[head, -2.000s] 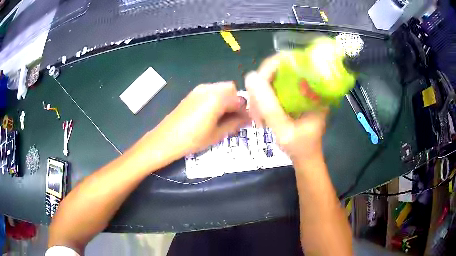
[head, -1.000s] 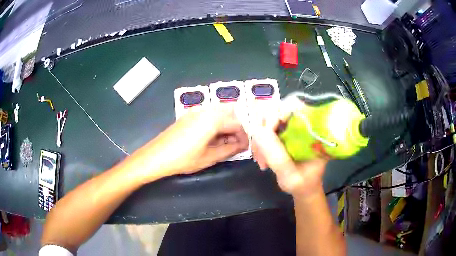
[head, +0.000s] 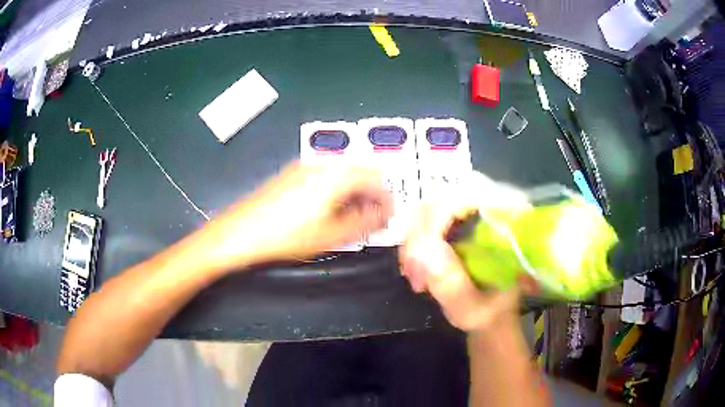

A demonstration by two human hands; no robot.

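Observation:
Three white phone backs (head: 387,163) lie side by side on the dark green mat, each with a dark oval camera window at its top. My left hand (head: 338,208) is blurred over the lower parts of the left and middle backs; whether its fingers hold anything cannot be told. My right hand (head: 453,278) grips the lime-green electric screwdriver (head: 548,242), which lies tilted to the right with its black cord behind. Its tip is hidden or blurred near the right back.
A white flat block (head: 238,105) lies at back left, a keypad phone (head: 79,258) and screws (head: 44,213) at far left. A red charger plug (head: 486,84), clear piece (head: 513,122), tweezers (head: 587,151) and light-blue pry tool (head: 584,189) lie at right.
My right hand and the screwdriver have moved right and down, off the right back's upper part. The three backs, covered by my hands two seconds ago, show more. The view has shifted slightly.

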